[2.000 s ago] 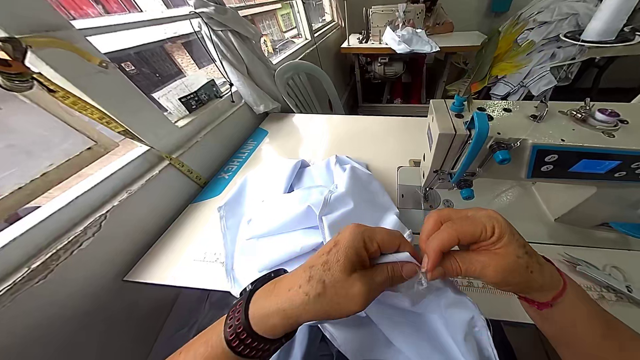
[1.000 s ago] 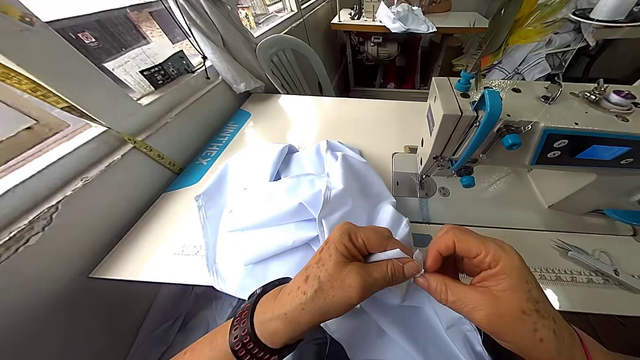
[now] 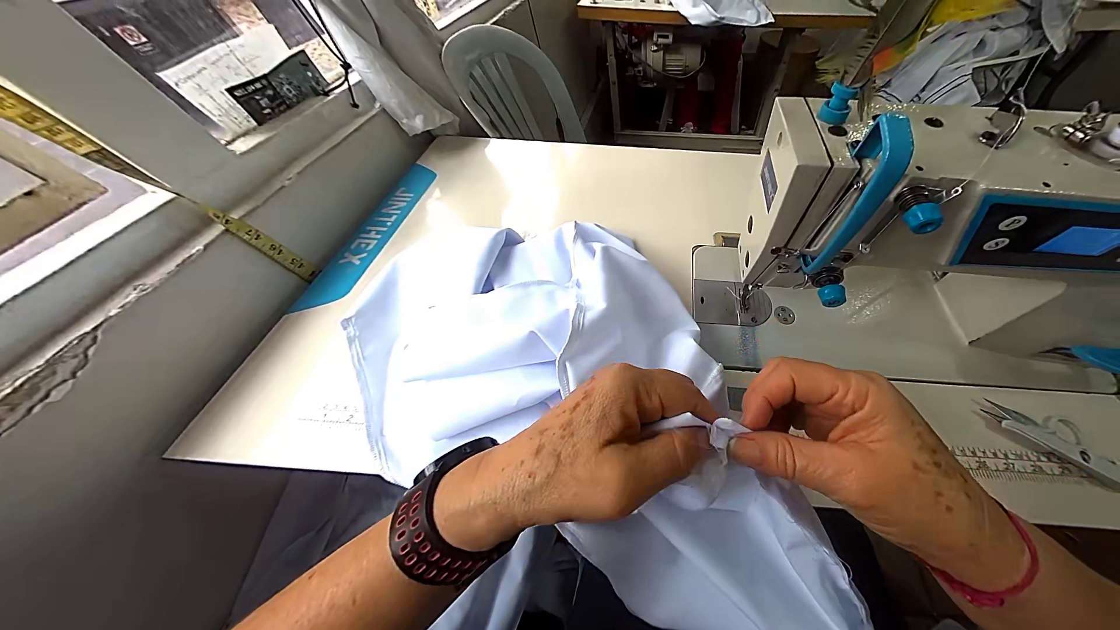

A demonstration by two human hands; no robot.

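Light blue fabric with stitched seams (image 3: 490, 359) lies bunched on the white sewing table and hangs over its front edge. My left hand (image 3: 612, 446), with a perforated watch strap at the wrist, pinches a folded edge of the fabric between thumb and fingers. Close against it, my right hand (image 3: 840, 437) grips the same small fold with thumb and forefinger; a pink cord is round that wrist. The fold stands up a little between the two thumbs. Behind my hands is an industrial sewing machine (image 3: 796, 201), its presser foot (image 3: 746, 297) over the metal plate, apart from the fabric.
Thread snips (image 3: 1050, 442) lie on a ruler strip (image 3: 1015, 464) at the right. A yellow tape measure (image 3: 262, 243) hangs along the wall and window at left. Beyond the table (image 3: 604, 166) stand a plastic chair (image 3: 512, 79) and another sewing table (image 3: 726, 12).
Both hands stay together at the fabric's edge, their fingers shifting slightly on the fold. The view has tilted down, and the person at the far table is out of sight.
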